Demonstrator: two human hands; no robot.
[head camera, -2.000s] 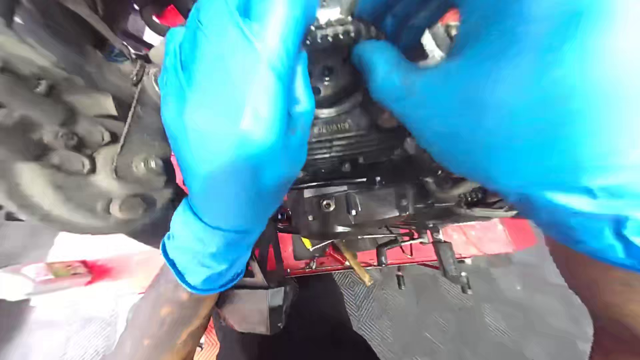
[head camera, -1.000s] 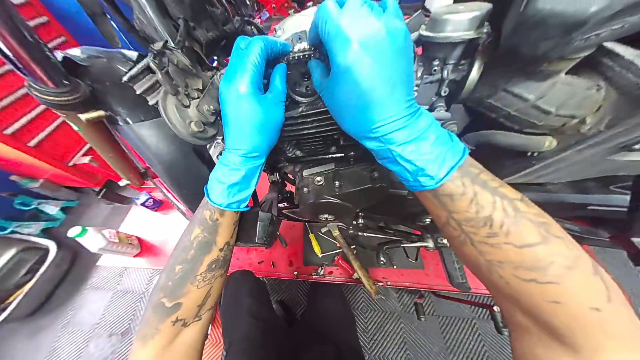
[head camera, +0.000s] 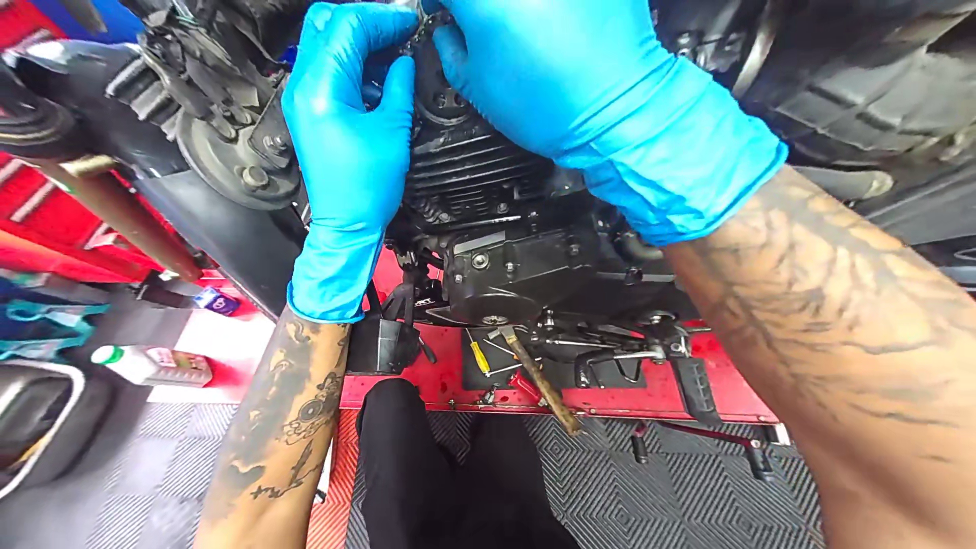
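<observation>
Both hands wear blue gloves and work at the top of a motorcycle engine, at the upper edge of the view. My left hand (head camera: 351, 122) has its thumb and fingers around the left side of a toothed part, which looks like a cam sprocket with its chain (head camera: 419, 34). From the right, my right hand (head camera: 549, 69) bends over the same place, its thumb beside the part; its fingertips are cut off by the frame. Whether either hand grips the part cannot be told. Below lie the finned cylinder (head camera: 465, 168) and the black engine side cover (head camera: 526, 267).
On the red lift platform (head camera: 442, 389) lie a hammer (head camera: 537, 377), a yellow-handled screwdriver (head camera: 479, 357) and a red-handled tool (head camera: 525, 387). The foot peg (head camera: 695, 385) juts out at right. A white bottle with a green cap (head camera: 152, 365) stands at left, near a black-and-white bin (head camera: 46, 427).
The view has pulled back from the close one two seconds ago, then come nearer again. My hands stay at the top of the engine throughout.
</observation>
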